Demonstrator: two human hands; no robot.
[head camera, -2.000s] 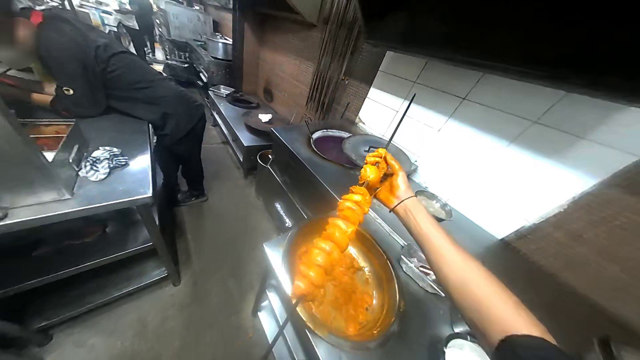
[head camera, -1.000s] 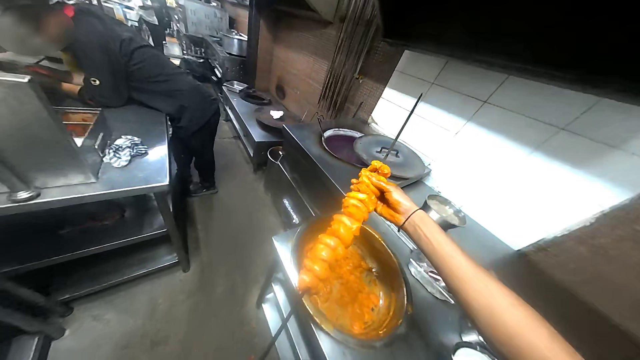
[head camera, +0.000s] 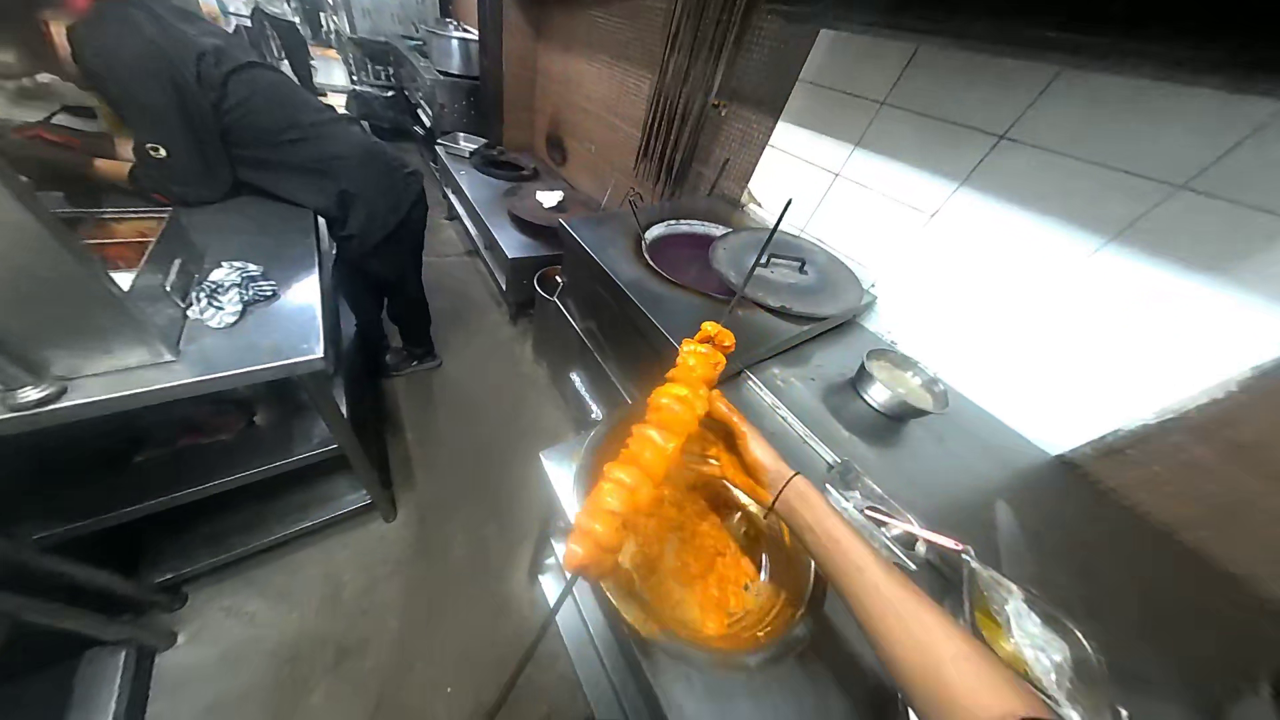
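A long metal skewer (head camera: 762, 258) threaded with orange marinated pieces of food (head camera: 650, 445) slants over a round metal bowl (head camera: 800, 575). Orange marinade (head camera: 700, 560) lies in the bowl. My right hand (head camera: 745, 450), smeared orange and with a dark band at the wrist, is beside the middle of the threaded pieces, over the bowl. Its fingers are partly hidden behind the food, so whether they grip it does not show. The lower end of the skewer runs down to the bottom edge of the view. My left hand is out of view.
A tandoor opening (head camera: 690, 255) is partly covered by a round metal lid (head camera: 790, 272). On the counter are a small steel bowl (head camera: 900, 383), tongs (head camera: 790, 415) and a plastic bag (head camera: 1020, 620). A person in black (head camera: 290, 130) leans over the steel table (head camera: 270, 340) at left.
My right hand has moved down the skewer, from the top of the food to beside its middle. The upper pieces it covered before now show.
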